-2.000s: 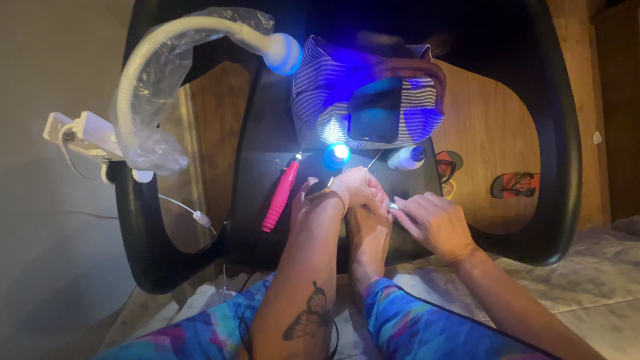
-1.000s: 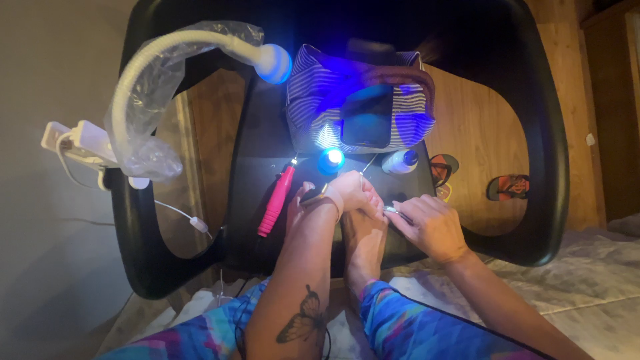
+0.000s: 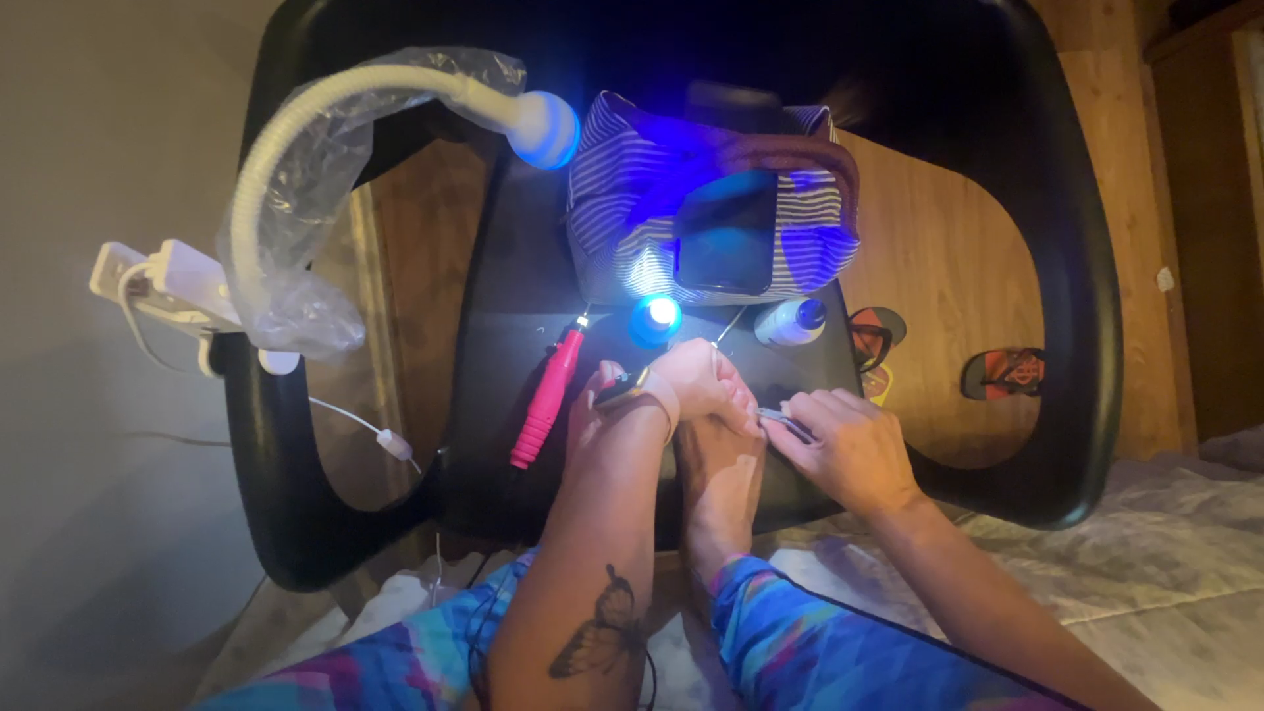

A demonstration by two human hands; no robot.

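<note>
My left hand [image 3: 699, 380], with a watch on its wrist, is closed around the toes of a bare foot [image 3: 721, 474] on the black chair seat. In my right hand [image 3: 849, 444] is a small metal nail tool [image 3: 787, 425], whose tip meets the toes at the foot's outer side. Its exact kind cannot be told. Beyond my left hand a small blue-white light [image 3: 657, 318] shines. A pink handheld nail drill [image 3: 548, 400] lies left of my hands. A white bottle with a dark cap [image 3: 791, 322] lies at the right. The toes are mostly hidden by my fingers.
A striped bag [image 3: 622, 207] stands on the seat with a dark phone [image 3: 726, 234] against it. A flexible-neck lamp [image 3: 257, 188] in clear plastic arches at the left, by white plugs [image 3: 188, 281]. The black armrests [image 3: 1081, 296] curve around both sides. Flip-flops [image 3: 1002, 373] lie on the floor.
</note>
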